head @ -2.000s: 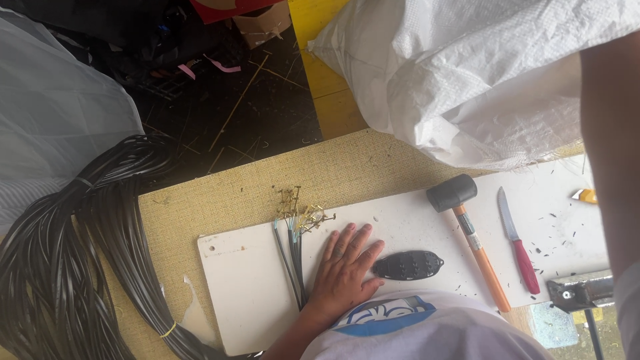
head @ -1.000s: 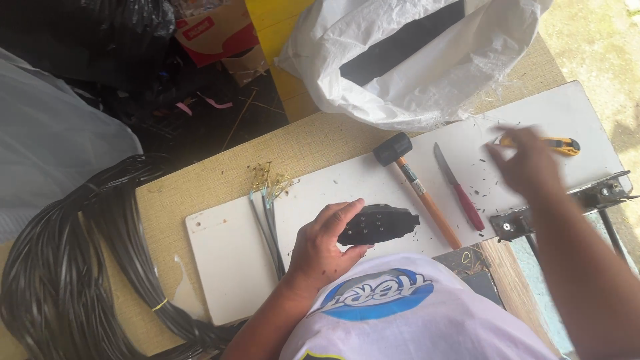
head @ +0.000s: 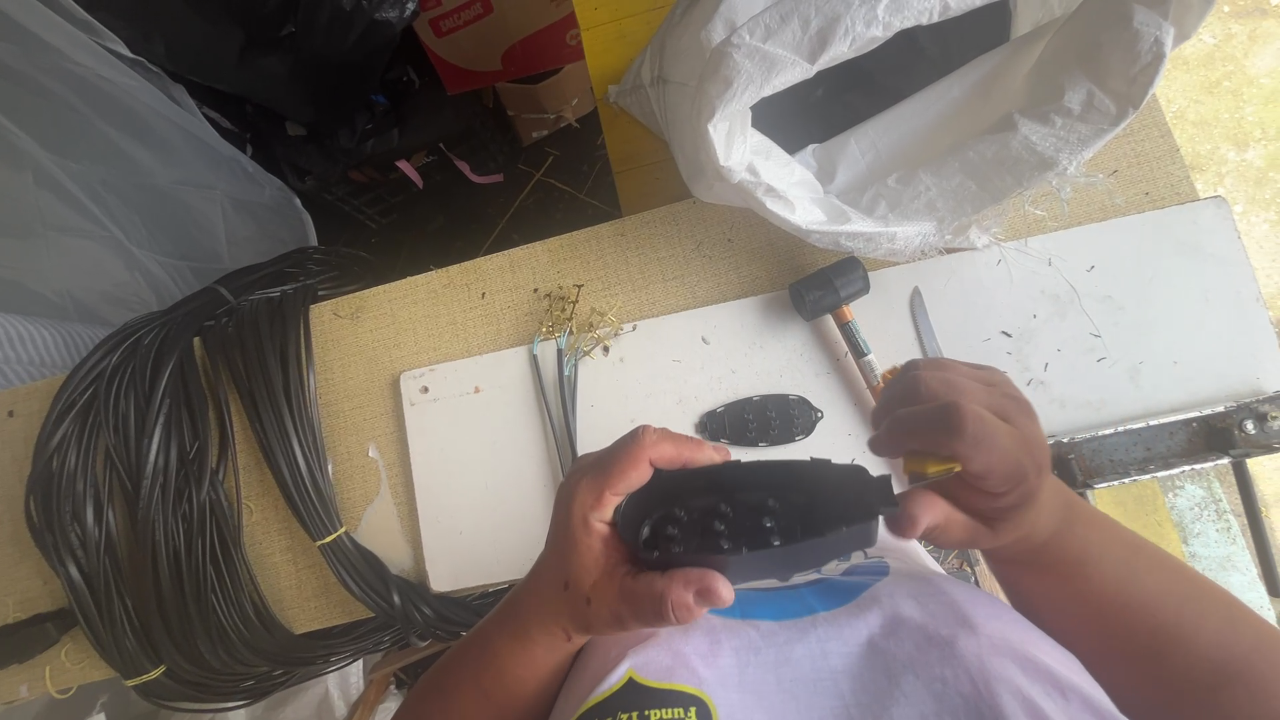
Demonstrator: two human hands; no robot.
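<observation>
My left hand grips a black oval plastic housing, tilted so that its moulded inside shows. In my right hand is a yellow utility knife, mostly covered by the fingers, with its tip end at the housing's right end. Behind the housing, a flat black oval plastic plate lies on the white board. A rubber mallet and a serrated knife lie beyond my right hand, which hides their handles. Short cables with metal terminals rest left of the plate.
A large coil of black cable lies at the left. At the back right stands an open white woven sack. A metal rail runs along the board's front right edge. Cardboard boxes and dark bags are beyond the table.
The utility knife lay on the board's right part one second ago; now my right hand holds it at the housing. The plate now shows on the board behind my left hand.
</observation>
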